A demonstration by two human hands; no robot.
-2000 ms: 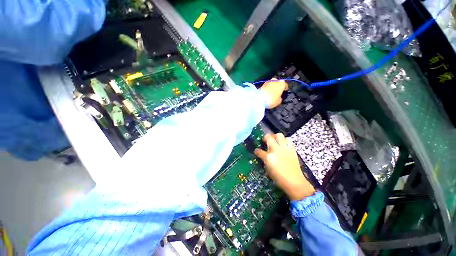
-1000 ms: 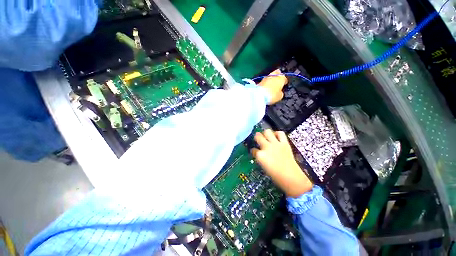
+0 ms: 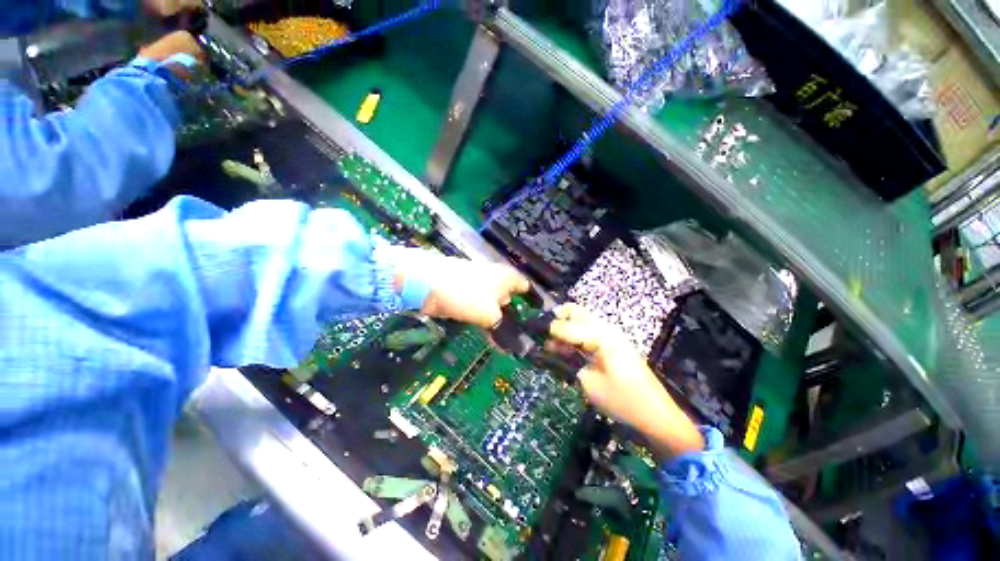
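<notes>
My left hand (image 3: pixel 472 289) comes in from the left over the far edge of a green circuit board (image 3: pixel 499 411) crowded with small parts. My right hand (image 3: pixel 598 348) comes from the lower right and almost meets it. Between them the fingers of both hands hold a small black part (image 3: pixel 526 329); its shape is blurred and partly hidden by the fingers. Three black bins lie beyond: dark grey block components (image 3: pixel 554 225) in the left one, silver-white components (image 3: pixel 623 294) in the middle, dark grey blocks (image 3: pixel 702 362) in the right.
A neighbour's sleeved arm (image 3: pixel 93 142) is at upper left, near a bin of yellow components (image 3: pixel 296 35). A blue coiled cord (image 3: pixel 598 126) crosses above the bins. Metal rails (image 3: pixel 274 455) edge the line. Clear bags (image 3: pixel 729 279) lie behind the bins.
My left hand has left the dark grey component bin and come back beside my right hand over the board. The view has shifted, showing the neighbour's hand and yellow components.
</notes>
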